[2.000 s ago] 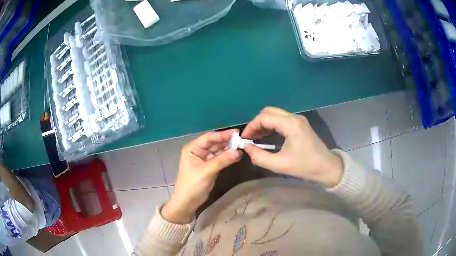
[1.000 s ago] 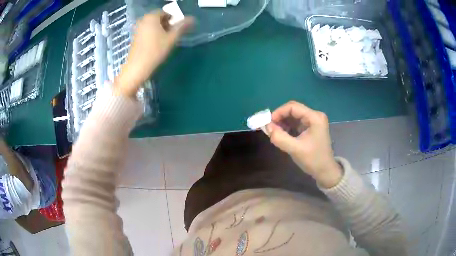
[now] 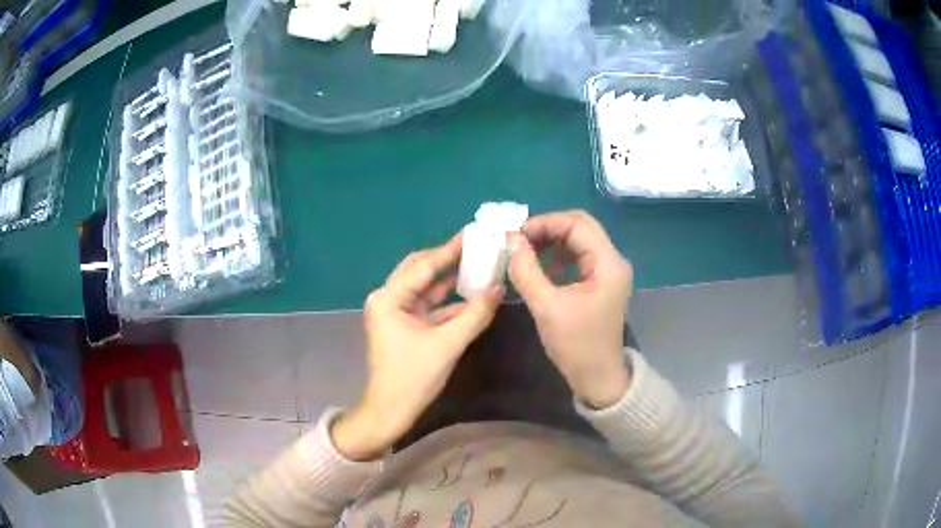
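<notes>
My left hand [image 3: 418,325] holds a white oblong housing [image 3: 481,258] upright between thumb and fingers, over the bench's front edge. My right hand [image 3: 576,294] pinches a small white fitting [image 3: 503,215] at the housing's top end. The two parts touch; whether a stem is inside is hidden by the fingers and blur. More cream housings [image 3: 400,28] lie in the open clear poly bag [image 3: 361,116] at the back. The blister tray of stems [image 3: 196,186] is on the left. The clear parts box [image 3: 676,144], heaped with white bits, is on the right.
Blue blister trays [image 3: 825,206] with white units stand at the far right. Crumpled clear plastic [image 3: 660,36] lies behind the parts box. A black slab [image 3: 96,278] and another clear tray [image 3: 36,165] are at the left. A red stool [image 3: 139,407] and a person's arm show lower left.
My left hand has come back from the poly bag with a housing and now meets my right hand. My right hand has moved slightly left, bringing the fitting to the housing. The view has shifted.
</notes>
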